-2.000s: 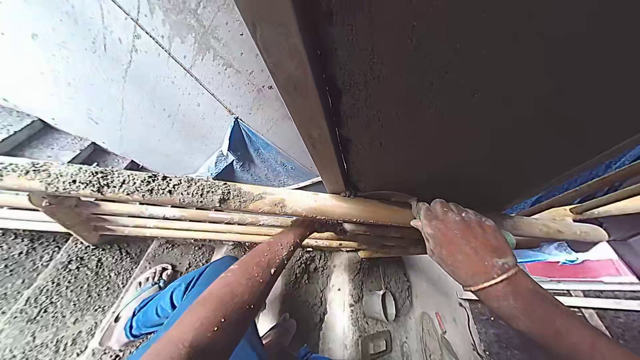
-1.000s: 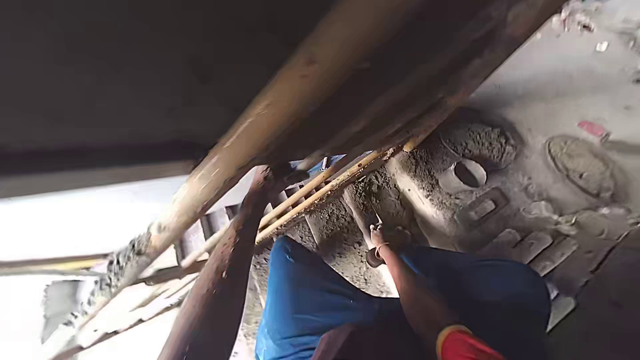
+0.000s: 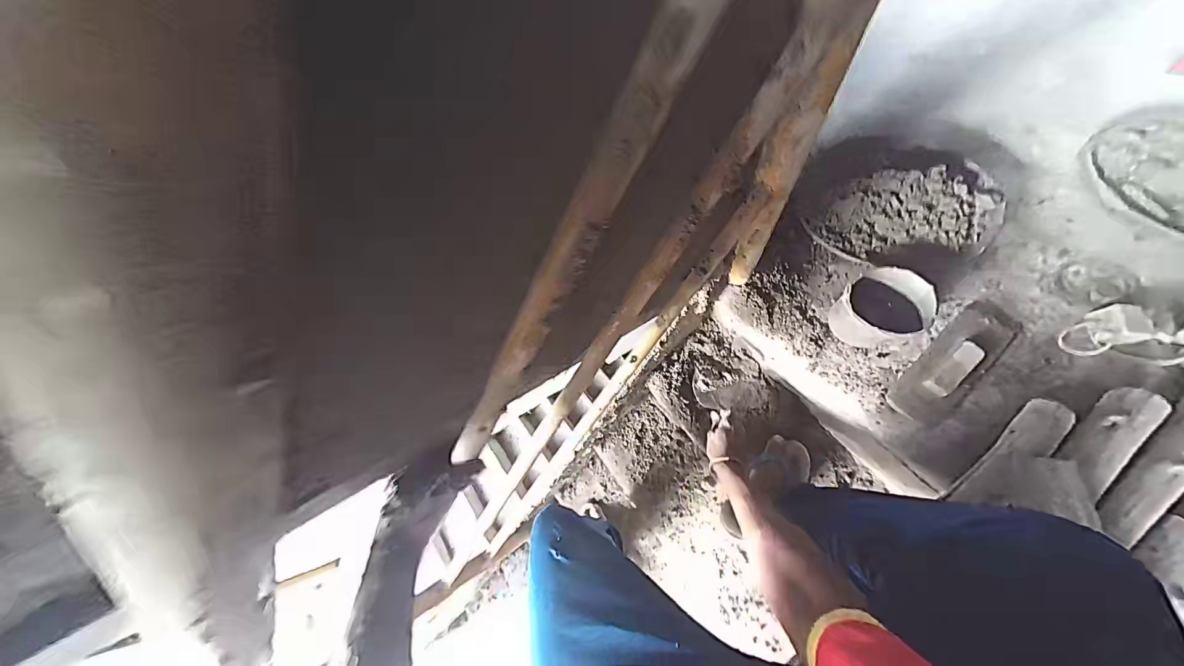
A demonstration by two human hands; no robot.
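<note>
My right hand [image 3: 720, 442] reaches down between my blue-clad knees to a patch of wet mortar [image 3: 638, 462] on the steps. Its fingers are small and partly shaded, beside a dark rounded shape that I cannot identify; whether they grip it is unclear. A thin bangle circles the wrist, and a red sleeve with a yellow cuff covers the arm higher up. At the lower left, a dark blurred shape, possibly my left forearm, rises to the lower end of a bamboo pole [image 3: 592, 208]. The left hand itself cannot be made out.
Right of my hand stand a pale open bucket [image 3: 883, 310], a basin of mortar [image 3: 911, 208], a plasterer's float [image 3: 957, 361] and several flat boards [image 3: 1110, 444]. More poles slant beside a dark panel [image 3: 435, 203]. A round mortar-covered container [image 3: 1142, 166] lies at the far right.
My right hand has left the bamboo poles, where it was two seconds ago, and is low by the mortar. The view has swung strongly; the bucket and float now appear nearer.
</note>
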